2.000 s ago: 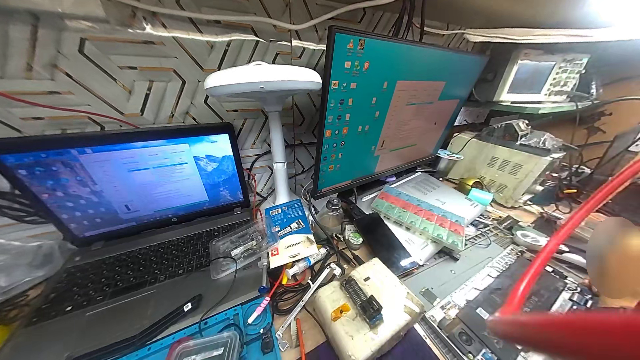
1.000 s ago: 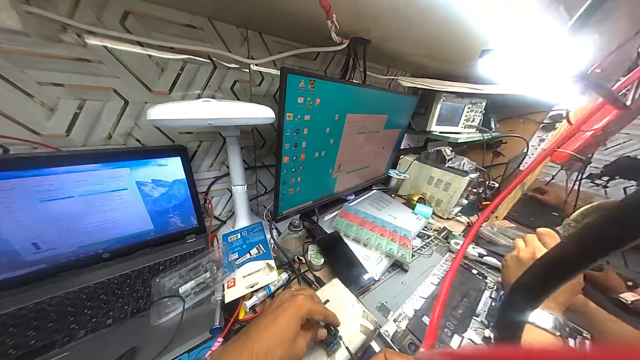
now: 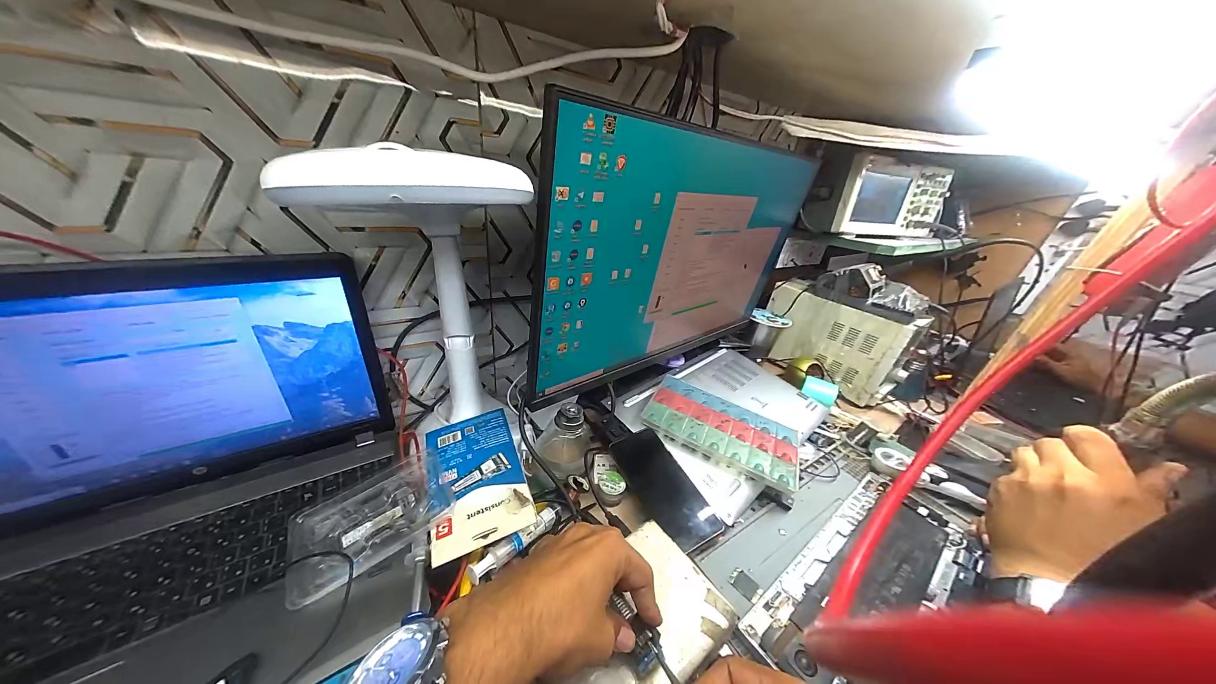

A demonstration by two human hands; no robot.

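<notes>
My left hand (image 3: 560,608), with a wristwatch (image 3: 404,654) at its wrist, comes in at the bottom centre. Its thumb and fingers close around a small dark circuit board (image 3: 644,646) at the left edge of a worn cream block (image 3: 679,594). A thin dark cable runs down from the board. Only a bit of my right hand (image 3: 746,673) shows at the bottom edge, close to the board; its fingertips and anything in it are hidden. Beside my left hand lie a syringe (image 3: 513,543) and a blue and cream printed card package (image 3: 482,484).
An open laptop (image 3: 180,380) is at left, with a clear plastic blister (image 3: 356,527) on it. A monitor (image 3: 665,247), white lamp (image 3: 397,179), black phone (image 3: 668,489) and compartment box (image 3: 722,432) stand or lie behind. At right are an opened laptop chassis (image 3: 879,570), a red cable (image 3: 917,465) and a co-worker's hand (image 3: 1073,503).
My left hand has come in from below and taken hold of the circuit board, which lay on the cream block two seconds ago. The co-worker's hand has come further into view. The view has shifted.
</notes>
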